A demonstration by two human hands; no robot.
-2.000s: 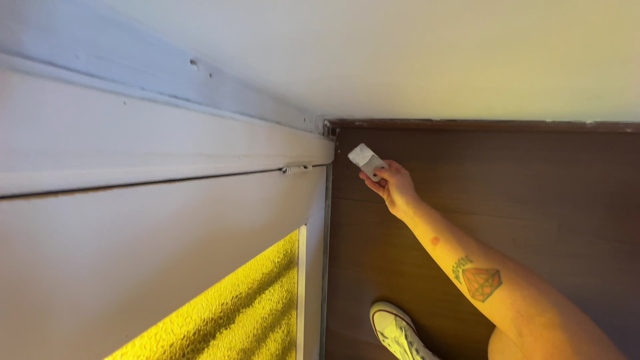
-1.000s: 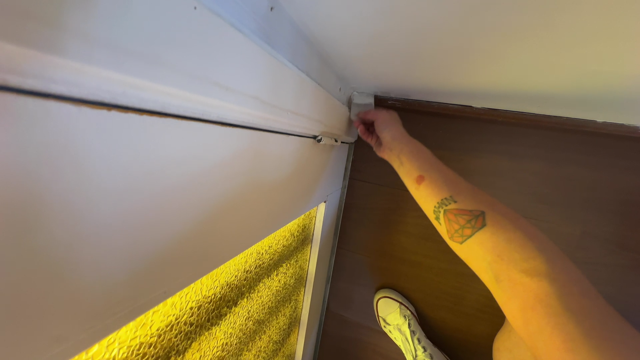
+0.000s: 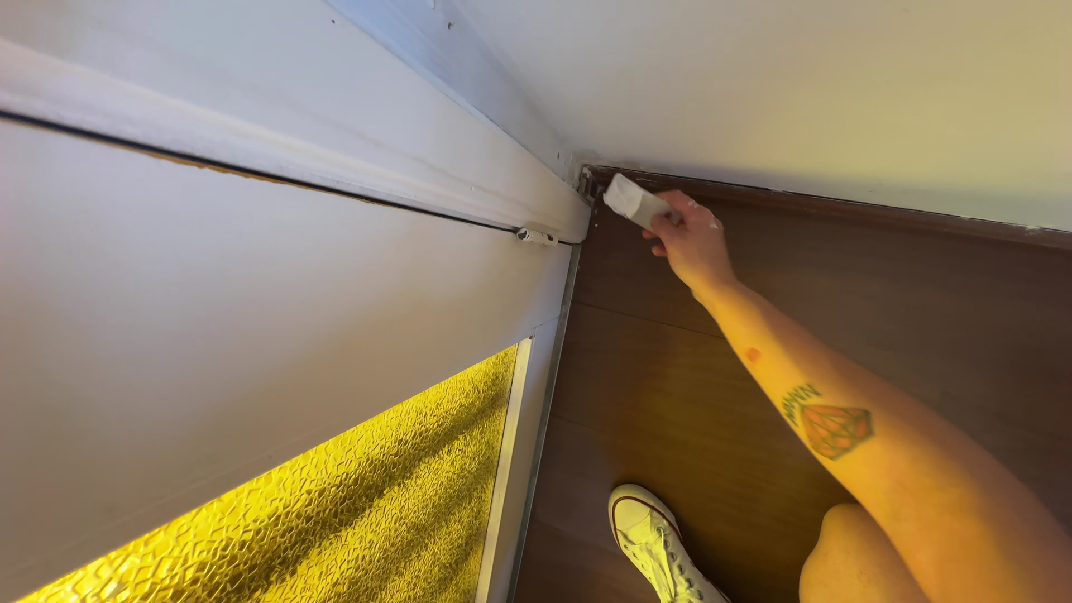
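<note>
My right hand (image 3: 691,243) reaches in from the lower right, its thumb and fingers closed on a small, flat, pale scraper (image 3: 643,209). White paste coats the scraper's far end, and white smears show on my knuckles. The scraper is held just right of the floor corner (image 3: 589,180), where the white door frame (image 3: 502,180) meets the wall; a small gap seems to separate them. Patches of white cover part of that dark corner. My left hand is out of view.
At left is a white door (image 3: 251,276) with a painted hinge (image 3: 538,237) and a yellow textured glass pane (image 3: 352,494). A pale wall (image 3: 796,92) rises above a brown baseboard (image 3: 837,205). My white sneaker (image 3: 649,536) stands on the brown wood floor (image 3: 670,402).
One second ago my right hand had the scraper up at the corner beside the door frame. It has since drawn back to the right, with the scraper still in its fingers.
</note>
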